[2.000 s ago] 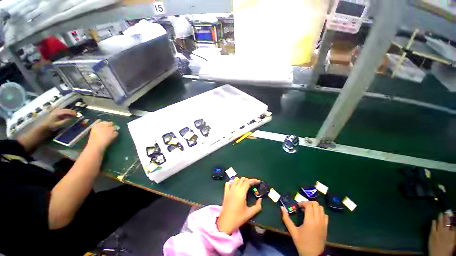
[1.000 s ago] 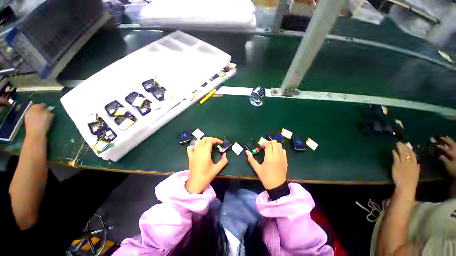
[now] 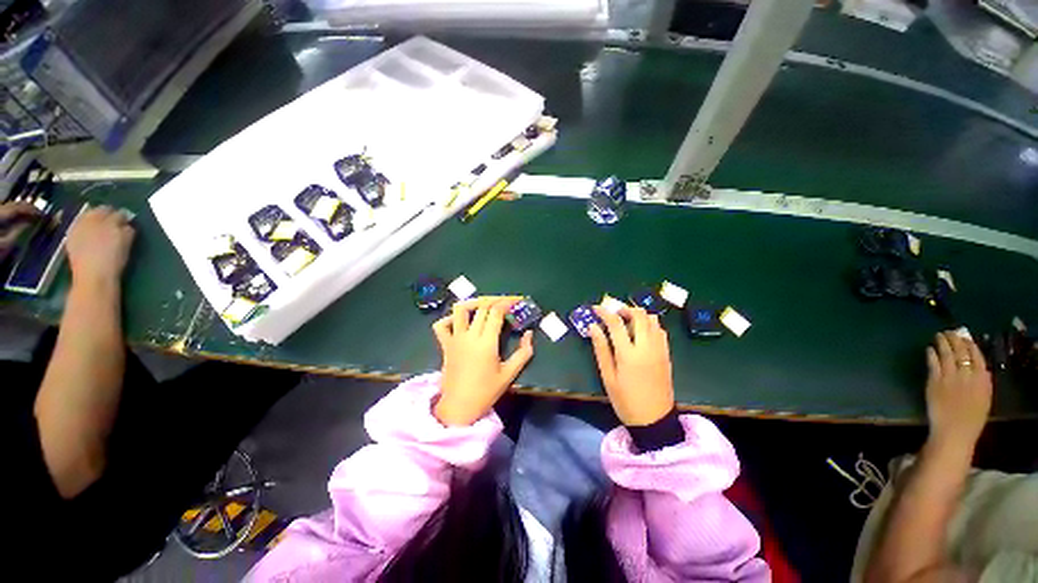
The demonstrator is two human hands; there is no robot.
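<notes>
Several small black smartwatch units with pale tabs lie in a loose row on the green bench. My left hand point(image 3: 478, 362) has finger and thumb at opposite edges of one lit smartwatch unit point(image 3: 522, 315), which rests on the bench. My right hand point(image 3: 637, 370) has its fingertips at the right edge of another lit smartwatch unit point(image 3: 584, 321); whether it grips it cannot be told. One smartwatch unit point(image 3: 431, 293) lies beyond my left fingers. Two more, a near one point(image 3: 649, 298) and a farther one point(image 3: 703, 320), lie beyond and right of my right hand, showing blue marks.
A white blister tray point(image 3: 342, 125) with dark units stands at left, a yellow pen point(image 3: 486, 200) by its edge. A clear-silver item point(image 3: 607, 199) is left of the metal post point(image 3: 728, 103). Dark units point(image 3: 894, 282) lie at right. Co-workers' hands are at both sides.
The view has tilted down since the first frame. The two handled screens changed from red-green marks to bluish-white. My right fingers have shifted from around their unit to its right edge.
</notes>
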